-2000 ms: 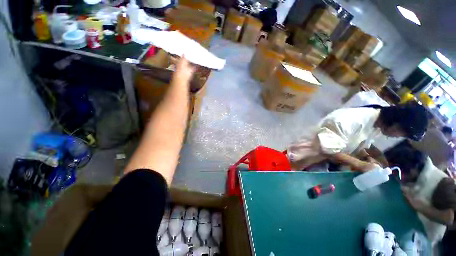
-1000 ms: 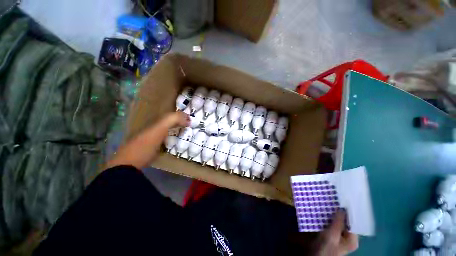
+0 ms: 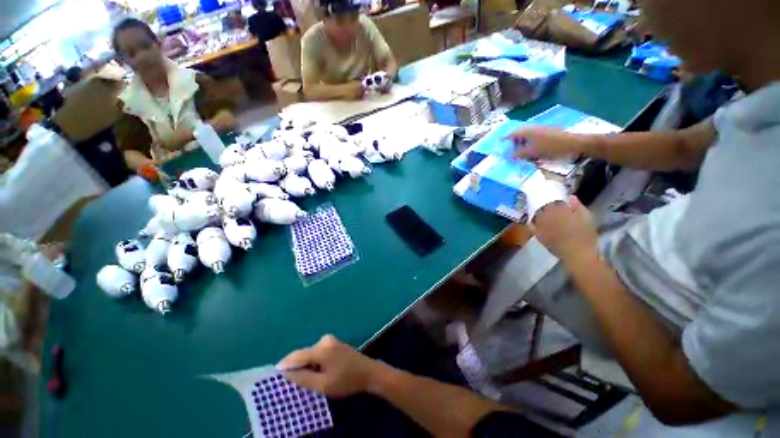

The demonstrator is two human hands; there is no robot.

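Observation:
My right hand comes in from the lower right and holds a white sheet with rows of purple dots by its edge, over the near table edge. The sheet's lower part is cut off by the picture's bottom. My left hand is out of the picture. A stack of purple-dotted sticker sheets in a clear bag lies flat on the table. Beyond it and to the left is a pile of white bulb cameras, lying in mixed directions.
Green table. A black smartphone lies right of the bagged sheets. A person at right handles blue and white boxes. Two people sit opposite, with a squeeze bottle. A red and black tool lies at the left edge.
The view has swung from the carton to the table. My left hand, earlier among the bulb cameras in the carton, is out of view. My right hand still holds the sticker sheet.

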